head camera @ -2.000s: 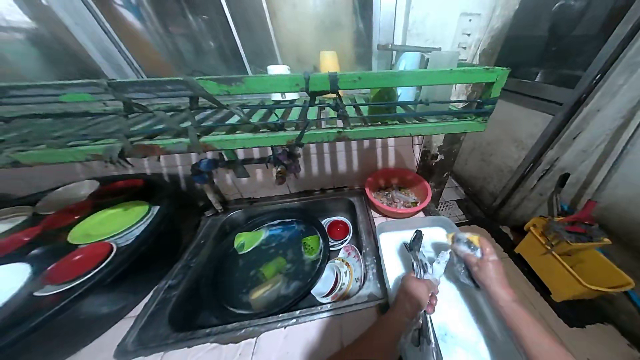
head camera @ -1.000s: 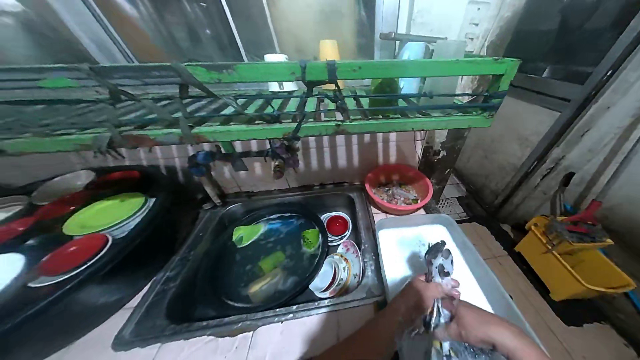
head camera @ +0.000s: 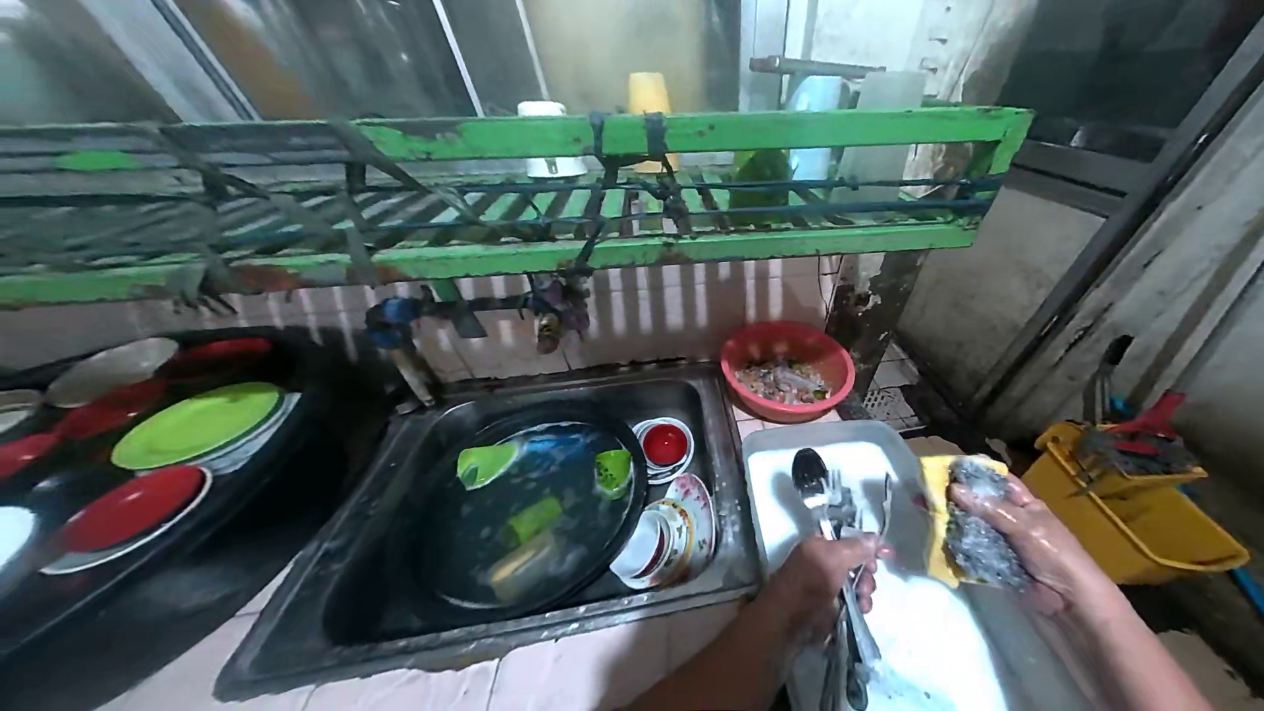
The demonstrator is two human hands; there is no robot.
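Observation:
My left hand grips a bundle of metal spoons and forks over a grey-white plastic tub holding white suds. To its right, my right hand holds a yellow sponge together with a grey scouring pad, above the tub's right side. Left of the tub, a dark sink holds a round black basin of water with green cups in it. Stacked bowls and a red-centred dish sit beside that basin.
A red basin with food scraps stands behind the tub. Green and red plates fill a black basin at left. A green rack with cups spans the wall above the tap. A yellow mop bucket stands at right.
One second ago my hands were together at the cutlery; now they are apart, my right hand with the sponge and pad to the right. The cutlery stays in my left hand.

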